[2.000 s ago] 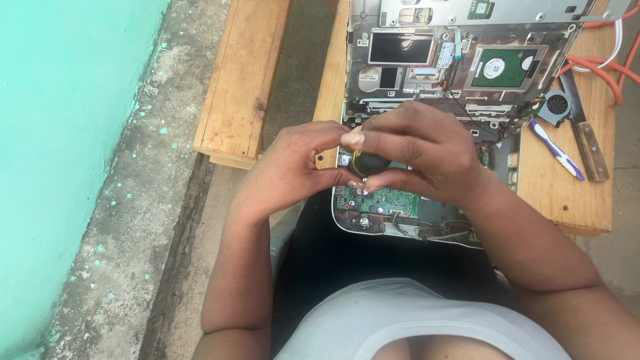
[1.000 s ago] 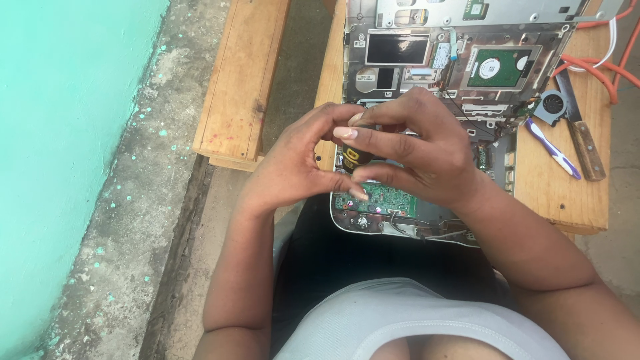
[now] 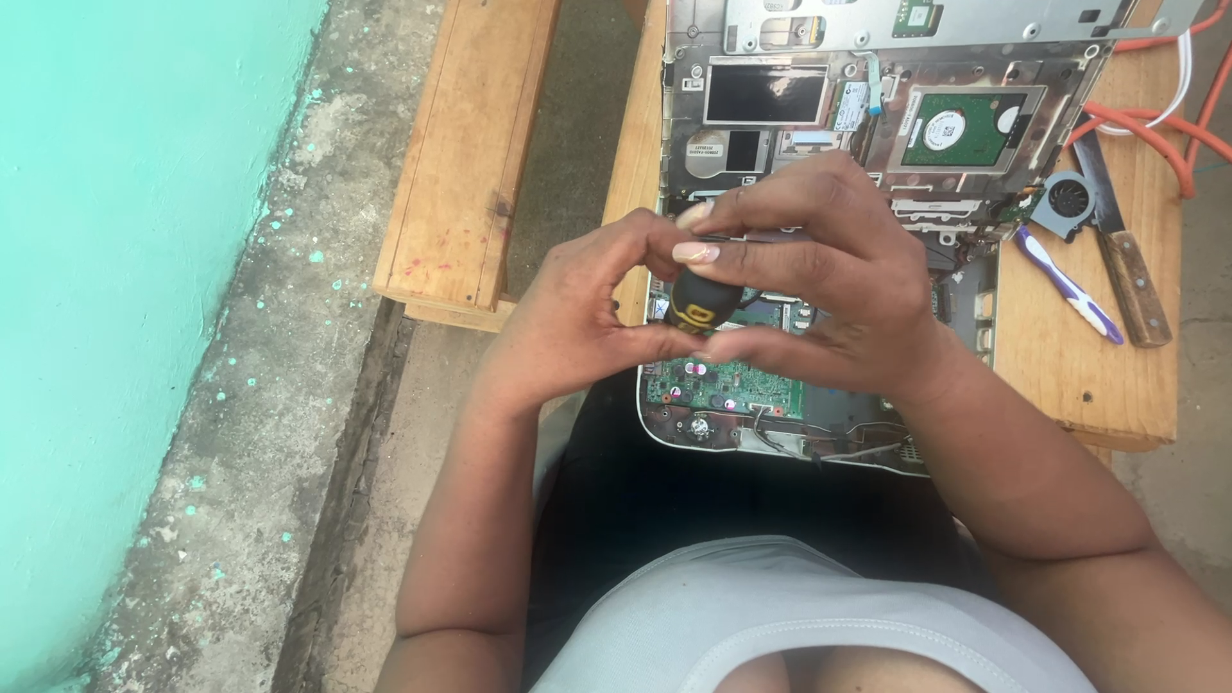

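Both hands close around a black screwdriver handle with yellow marks (image 3: 705, 300) over an opened laptop. My left hand (image 3: 602, 308) has its thumb and forefinger on the handle's left side. My right hand (image 3: 818, 279) holds it from the right and top with thumb and fingers. The screwdriver's tip is hidden. Below the hands lies the green circuit board (image 3: 746, 385) in the laptop's base. Above them stands the other part of the laptop casing (image 3: 876, 144), with a hard drive (image 3: 962, 130) behind a cut-out and a dark touchpad panel (image 3: 767, 91).
On the wooden table (image 3: 1044, 385) at the right lie a purple and white toothbrush (image 3: 1068, 284), a knife with a wooden handle (image 3: 1138, 289) and a small cooling fan (image 3: 1066, 202). Orange cables (image 3: 1160, 154) run behind them. A wooden bench (image 3: 462, 173) stands at the left.
The screwdriver handle has turned and tilted between the fingers, and its yellow marks now show more than two seconds ago. Both hands have stayed over the same part of the laptop.
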